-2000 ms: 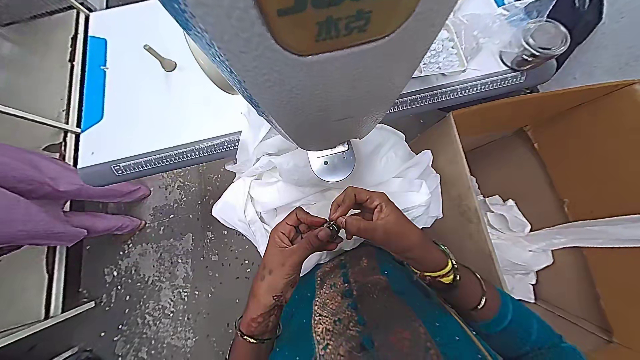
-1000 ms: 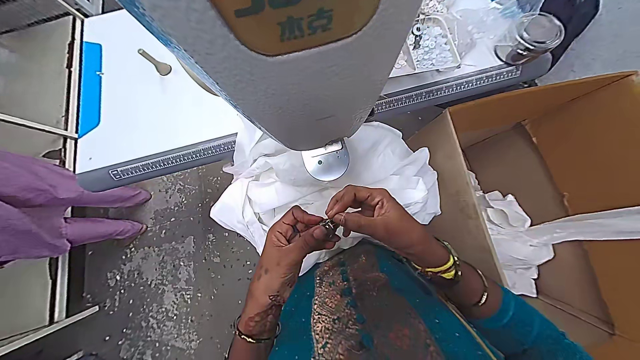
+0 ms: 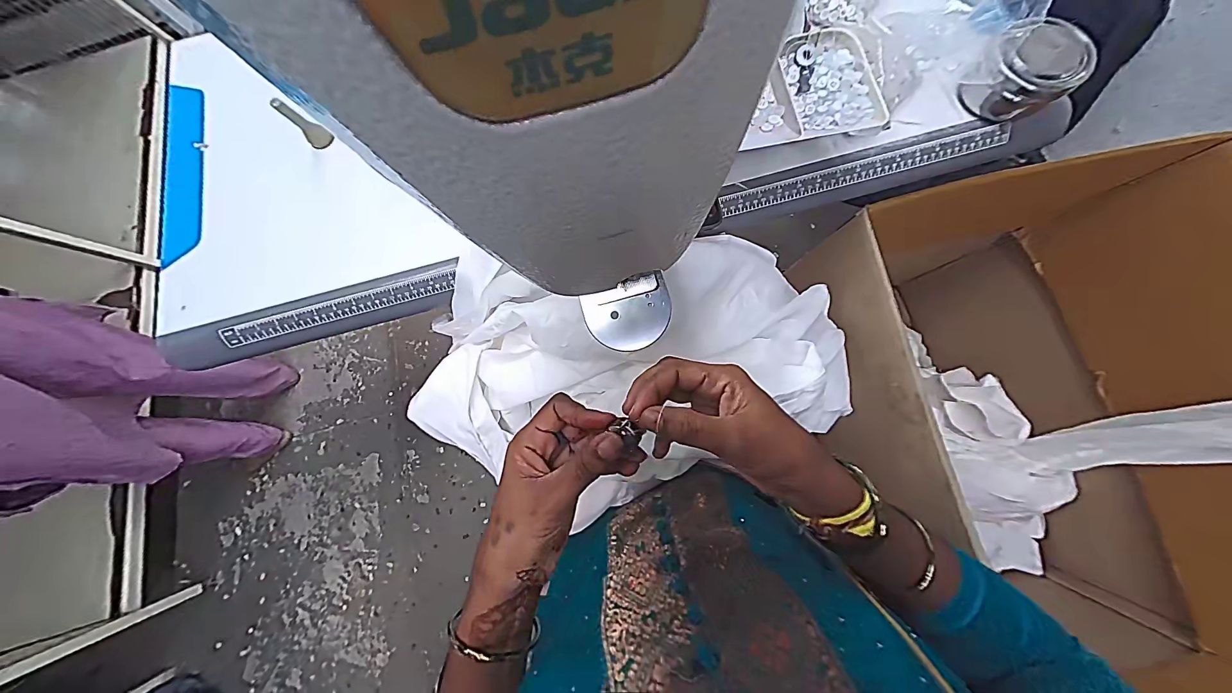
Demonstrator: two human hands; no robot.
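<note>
My left hand [image 3: 568, 450] grips a small dark metal part [image 3: 626, 429], perhaps a bobbin case, between thumb and fingertips. Beside it, my right hand [image 3: 712, 409] pinches what looks like a fine white thread [image 3: 660, 414] at that part. Both hands are held close together over my lap, in front of a bunched white cloth [image 3: 770, 318]. Above them hangs the grey head of a Jack sewing machine [image 3: 597, 183], its round metal plate [image 3: 628, 318] over the cloth.
A white table [image 3: 318, 212] with a ruler edge holds a small flat tool [image 3: 301, 123], a tray of buttons [image 3: 835, 91] and a glass jar [image 3: 1035, 67]. At right stands a cardboard box [image 3: 914, 462] with white cloth [image 3: 991, 423]. A person in purple clothing [image 3: 87, 385] stands at left.
The fingers of both hands stay together on the small metal part, with only slight shifts. The purple clothing at left has shifted a little. Nothing has plainly been let go.
</note>
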